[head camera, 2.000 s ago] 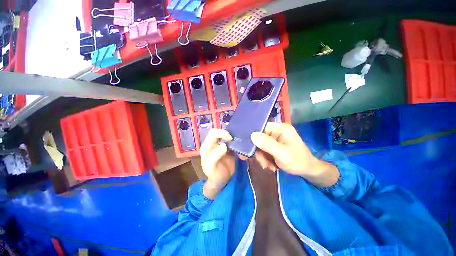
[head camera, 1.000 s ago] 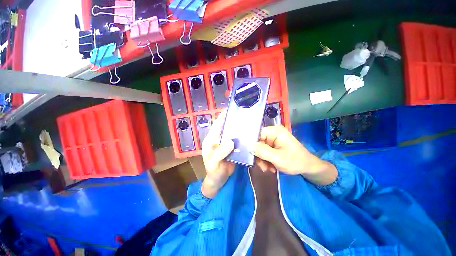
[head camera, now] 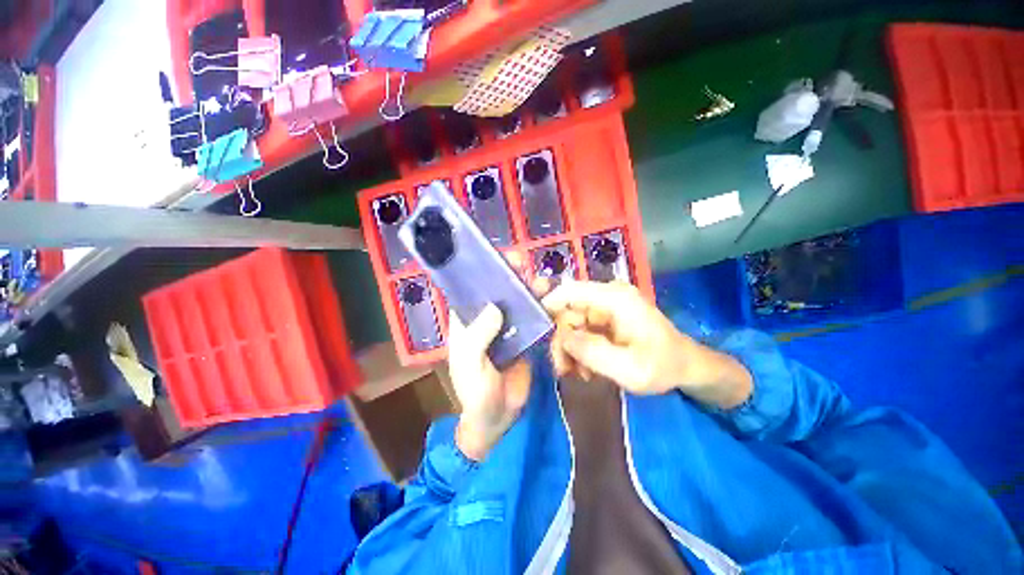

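A smartphone [head camera: 477, 273] with a silvery-grey back and a round black camera module is tilted, its camera end up and to the left. My left hand [head camera: 485, 376] holds it near its lower end. My right hand [head camera: 618, 335] is at the phone's lower right corner with its fingers curled together; whether it grips the phone or a small item cannot be told. Behind the phone, a red-orange phone tray [head camera: 596, 171] holds several phones in two rows, with a slot at the upper right showing no phone.
Empty red-orange trays stand at left [head camera: 232, 334] and right [head camera: 963, 118]. On the green mat lie a clear syringe-type tool [head camera: 788, 112], a thin black stick [head camera: 759, 215] and a white paper piece [head camera: 716, 209]. Binder clips [head camera: 309, 99] sit on the upper shelf. A blue parts bin [head camera: 811, 275] is below.
The phone has swung from leaning right to leaning left, its camera end now over the tray's left part. My right fingers have shifted from the phone's face to its lower right corner.
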